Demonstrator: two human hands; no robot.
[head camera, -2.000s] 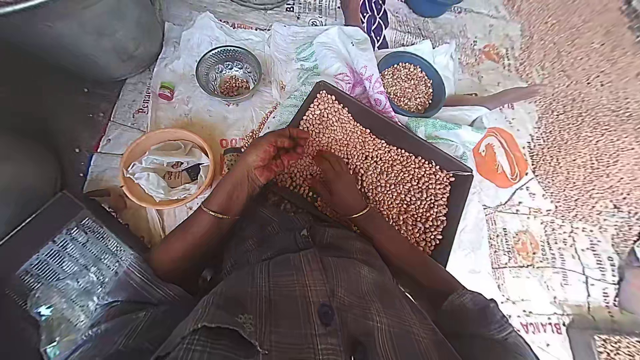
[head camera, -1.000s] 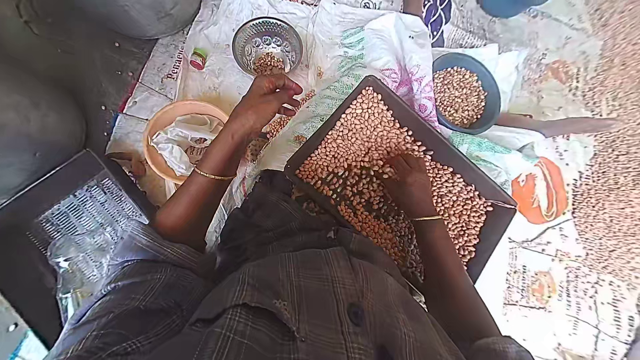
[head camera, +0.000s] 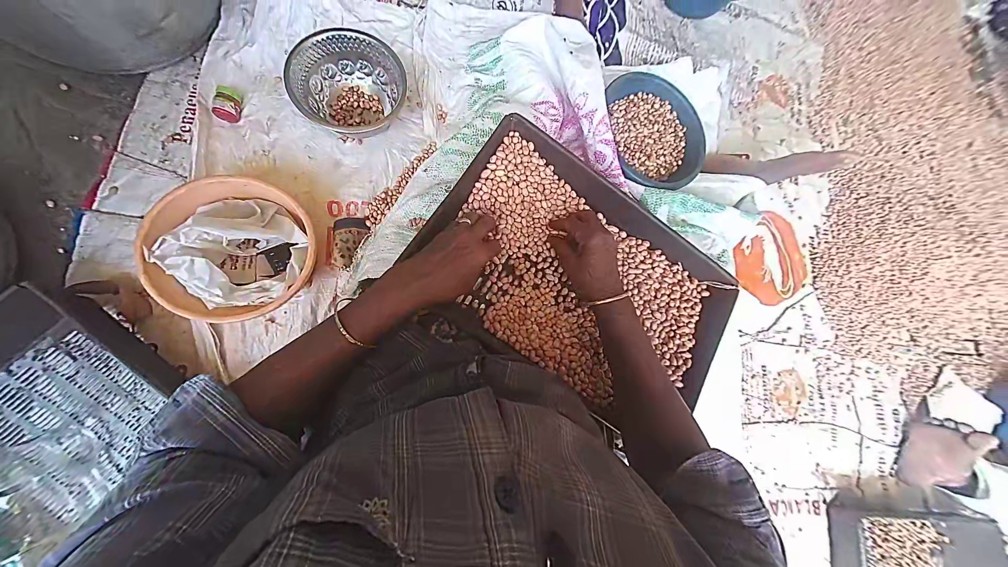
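A dark rectangular tray (head camera: 669, 224) lies tilted across my lap, spread with light brown nuts or beans (head camera: 524, 185). Both hands are over it with fingertips down at the nuts. My left hand (head camera: 465, 256), with a ring, is at the tray's left side, fingers bent. My right hand (head camera: 584, 252) is near the middle, its fingers curled close together. Whether either hand pinches a nut cannot be told. Through a thinner patch between them the dark tray floor shows. Beyond the tray stand a patterned metal bowl (head camera: 303, 75) with some nuts and a blue-grey bowl (head camera: 693, 150) fuller of them.
An orange basin (head camera: 150, 260) with white plastic bags is at left, near a small pink-and-green jar (head camera: 227, 104). A perforated metal tray (head camera: 79, 409) lies lower left. Printed sacks cover the ground. Nuts are spread at far right. Another person's foot (head camera: 941, 453) is lower right.
My left hand has come down from near the metal bowl to the nuts in the tray. My right hand has moved up the tray from the darker patch.
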